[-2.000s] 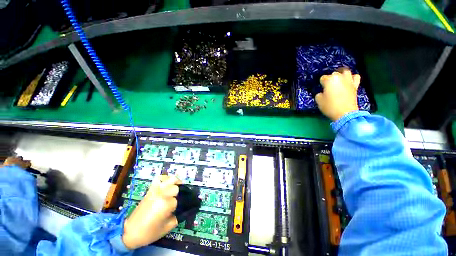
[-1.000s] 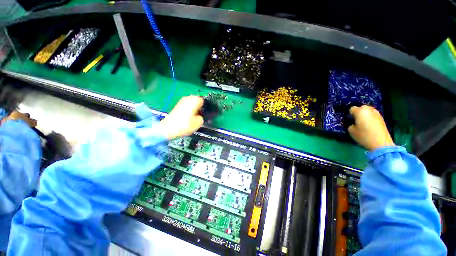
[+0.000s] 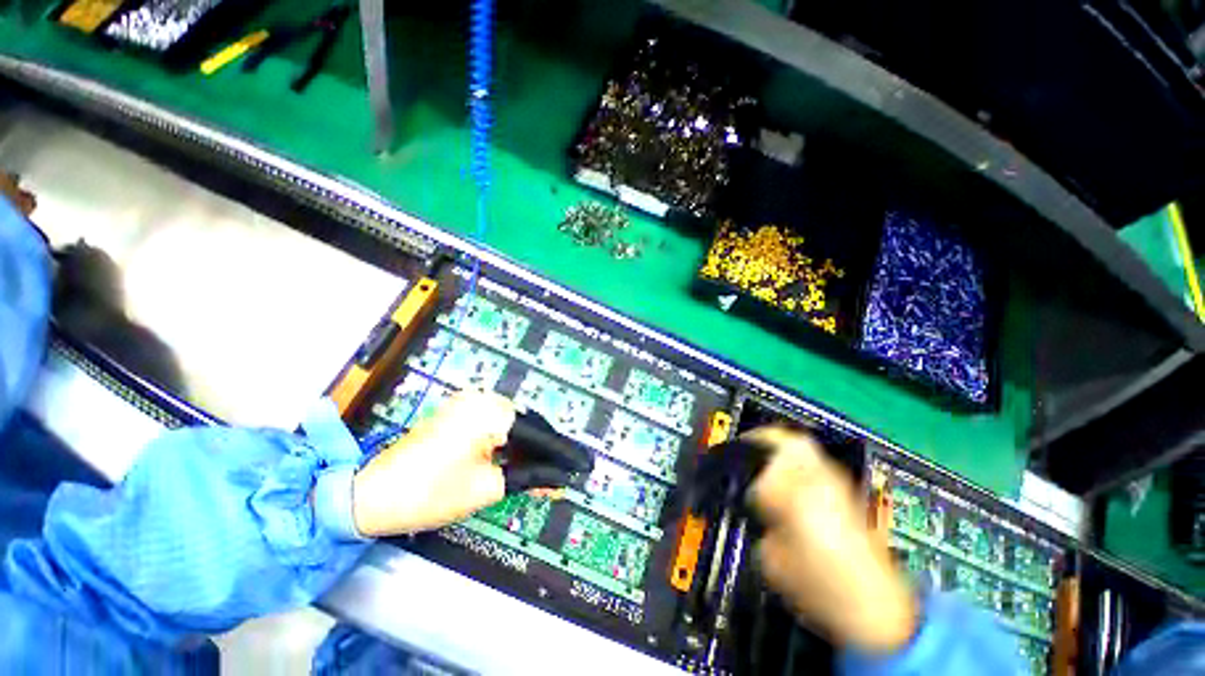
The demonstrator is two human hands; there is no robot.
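Observation:
Green circuit boards (image 3: pixel 604 552) lie in rows in a black carrier (image 3: pixel 486 581) with orange-brown clamps at two edges. My left hand (image 3: pixel 456 462), with black cots on its fingertips, is low over the middle of the boards. Whether it holds a part cannot be told. My right hand (image 3: pixel 806 528), blurred, is over the carrier's right clamp (image 3: pixel 687 548), its black-covered fingertips pointing left; what they hold is hidden. Behind are bins of blue-violet components (image 3: pixel 925 306), yellow components (image 3: pixel 766 271) and dark leaded components (image 3: pixel 661 132). A small loose pile (image 3: pixel 599 227) lies on the green mat.
A second carrier with boards (image 3: pixel 978 541) is on the right. A blue coiled cord (image 3: pixel 481 119) hangs down to my left wrist. A metal shelf edge (image 3: pixel 912 106) crosses above the bins. Cutters (image 3: pixel 317 50) lie at the upper left. Another person's blue sleeve (image 3: pixel 20 304) is at the left edge.
My right hand has left the blue-violet bin and moved down-left to the carrier's right edge. My left hand went to the loose pile, then came back over the boards. The view has shifted and tilted.

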